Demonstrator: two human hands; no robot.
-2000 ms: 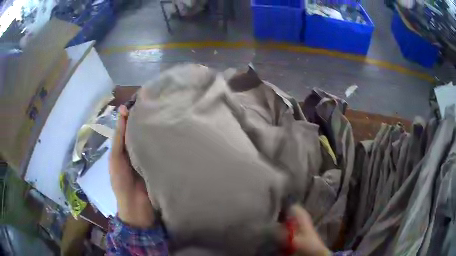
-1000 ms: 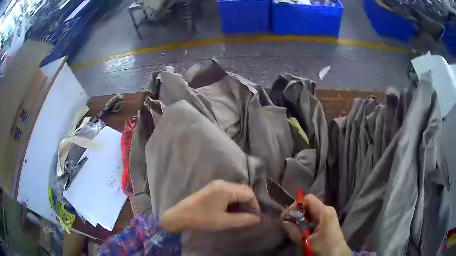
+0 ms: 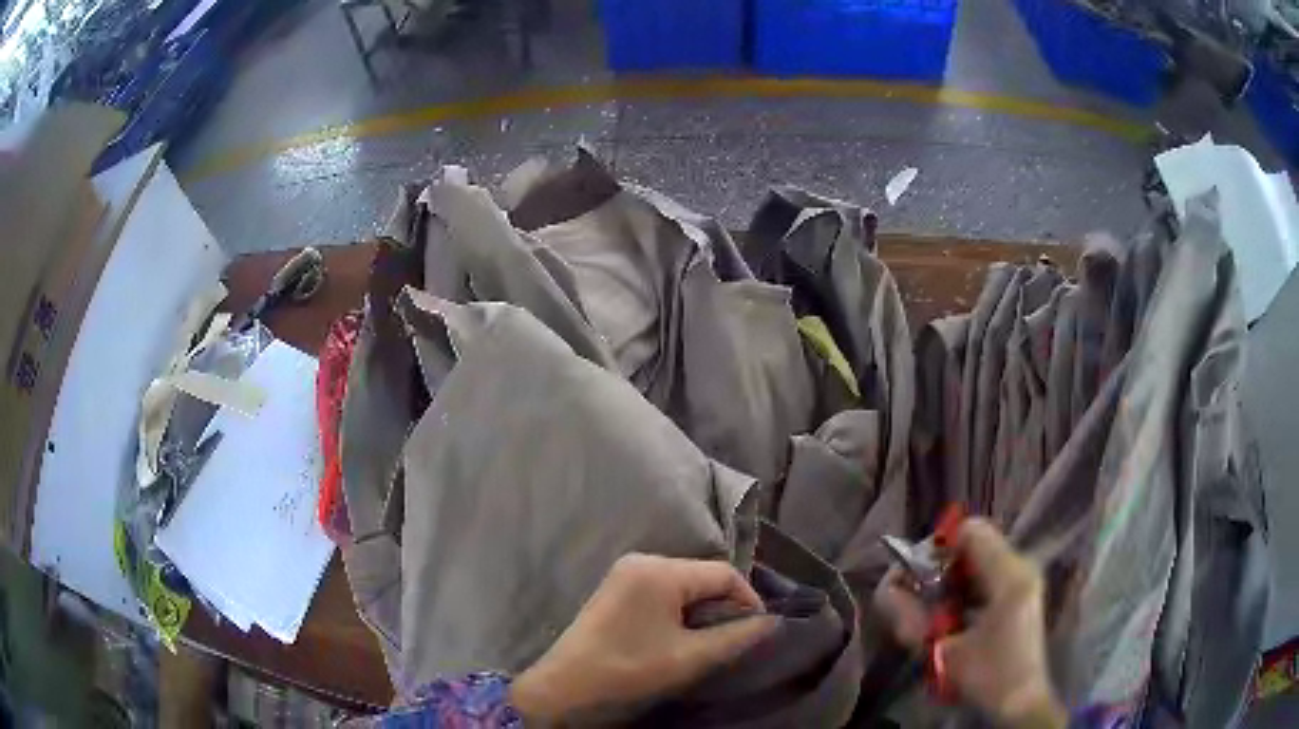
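Note:
A heap of grey-brown garment pieces (image 3: 556,442) lies in front of me on the brown table. My left hand (image 3: 648,634) pinches a folded, darker cloth edge (image 3: 798,605) at the bottom centre. My right hand (image 3: 976,627), slightly blurred, holds scissors (image 3: 946,577) with red handles. The short silver blades point up and left, to the right of the pinched cloth and apart from it. A yellow-green strip (image 3: 828,356) lies between cloth folds.
Upright folds of the same cloth (image 3: 1019,385) stand at right. At left are white papers (image 3: 257,499), a red crumpled patch (image 3: 336,427), cream strips (image 3: 214,385), a dark object (image 3: 292,278) resembling scissors, and a white board (image 3: 121,370). Blue bins (image 3: 855,36) stand on the floor beyond.
My left hand has closed on the cloth edge and drawn it up into a fold. My right hand has moved right with the scissors, away from the cloth. The view has shifted slightly.

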